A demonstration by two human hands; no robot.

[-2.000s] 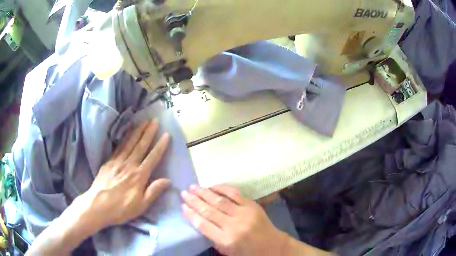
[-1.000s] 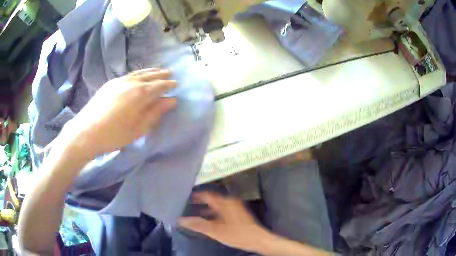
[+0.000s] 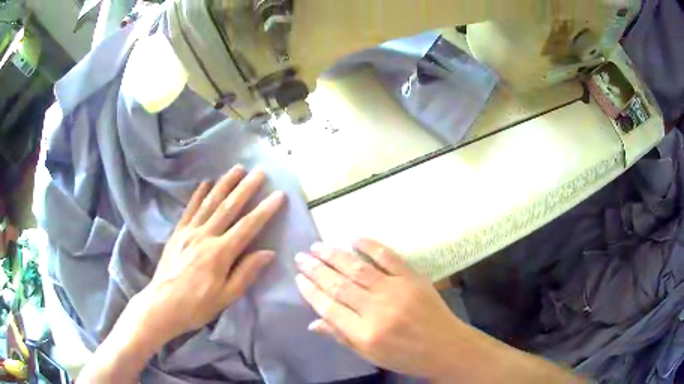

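Blue-grey garment cloth (image 3: 90,195) lies bunched on the left of the machine bed and hangs over its front edge. A straight edge of it runs from near the presser foot (image 3: 271,133) towards me. My left hand (image 3: 206,259) lies flat on the cloth, fingers spread, pointing to the needle area. My right hand (image 3: 367,300) rests with its fingertips on the cloth's right edge, nearer the table front. Whether it pinches the cloth is unclear. The needle tip is too small to make out.
The cream sewing machine arm (image 3: 420,22) crosses the top. A smaller blue-grey piece (image 3: 450,90) lies on the bed behind the slot line. A recessed box (image 3: 621,97) is at the bed's right end. A dark garment pile (image 3: 600,285) is at the right.
Since one second ago my right hand has risen from below the table edge onto the cloth. My left hand now lies flat and spread. The view has shifted, showing more of the machine head.
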